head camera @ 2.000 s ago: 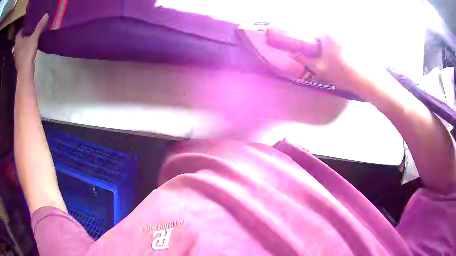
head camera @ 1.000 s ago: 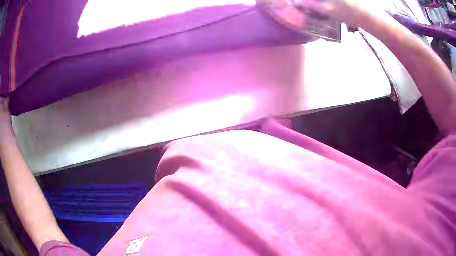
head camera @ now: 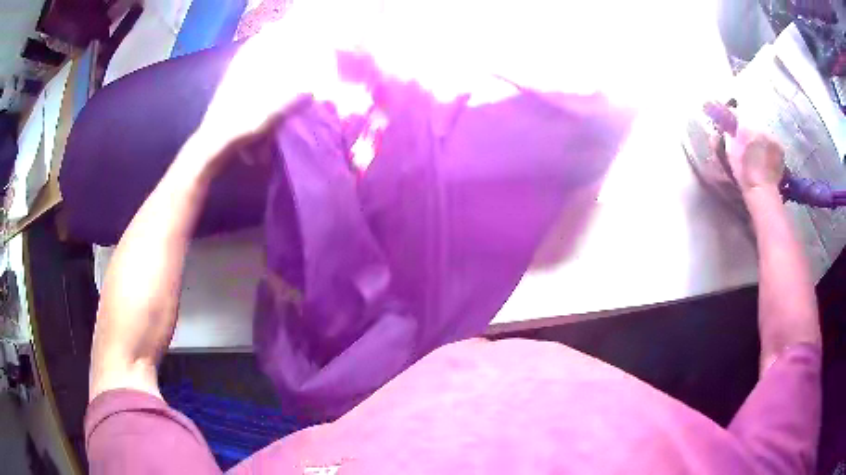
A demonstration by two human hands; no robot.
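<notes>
A purple-looking garment (head camera: pixel 464 195) lies bunched and folded on the pale table, partly hanging over its near edge, its far part washed out by glare. My left hand (head camera: pixel 255 139) is at the garment's upper left and holds its cloth; the fingers are blurred by glare. My right hand (head camera: pixel 756 162) is at the right on the handle of the iron (head camera: pixel 710 153), which stands on the pale gridded rest pad (head camera: pixel 807 121). The iron's body is faint in the glare.
The dark rounded pressing form (head camera: pixel 130 148) lies at the left behind my left forearm. The pale table (head camera: pixel 640 250) has a near edge in front of my body. A blue crate (head camera: pixel 232 422) is below it. The hose (head camera: pixel 816 193) runs right from the iron. Papers or boards stand far left.
The iron has moved from the cloth to the rest pad at the right. My left hand has lifted and gathered the garment, which was spread flat. The dark pressing form now shows.
</notes>
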